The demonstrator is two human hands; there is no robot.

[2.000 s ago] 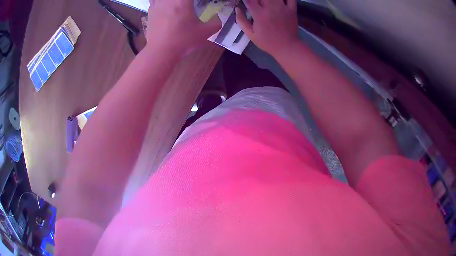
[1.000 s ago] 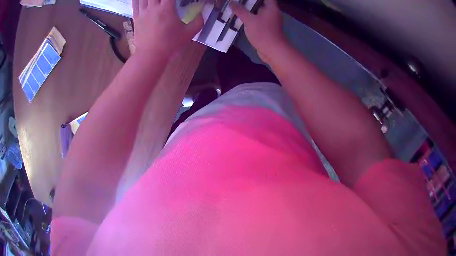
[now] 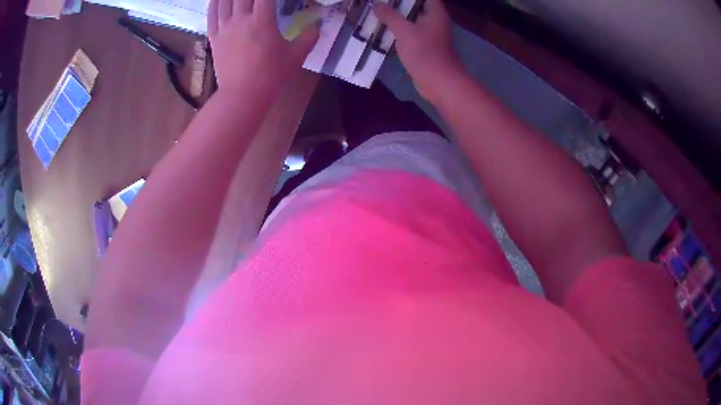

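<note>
Stacked files [image 3: 341, 57], white papers with dark metal clips, stick out over the desk's front edge at the top centre. My left hand [image 3: 257, 51] lies at their left side, its thumb by a yellow piece; its fingertips are cut off by the top edge, so its grip cannot be told. My right hand [image 3: 427, 47] holds the right side of the files, thumb over the clips. The far part of the stack is out of the picture.
The wood-look desk [image 3: 134, 150] bears a blue-and-white card [image 3: 62, 117], a black pen-like tool [image 3: 150, 41], white sheets [image 3: 162, 11] at the top and a purple block [image 3: 103, 225]. A dark curved rail [image 3: 569, 95] runs down the right.
The view has shifted, so the desk items sit further left. My right hand now has its thumb on the files, whose clips show more. Against one second ago, little has moved.
</note>
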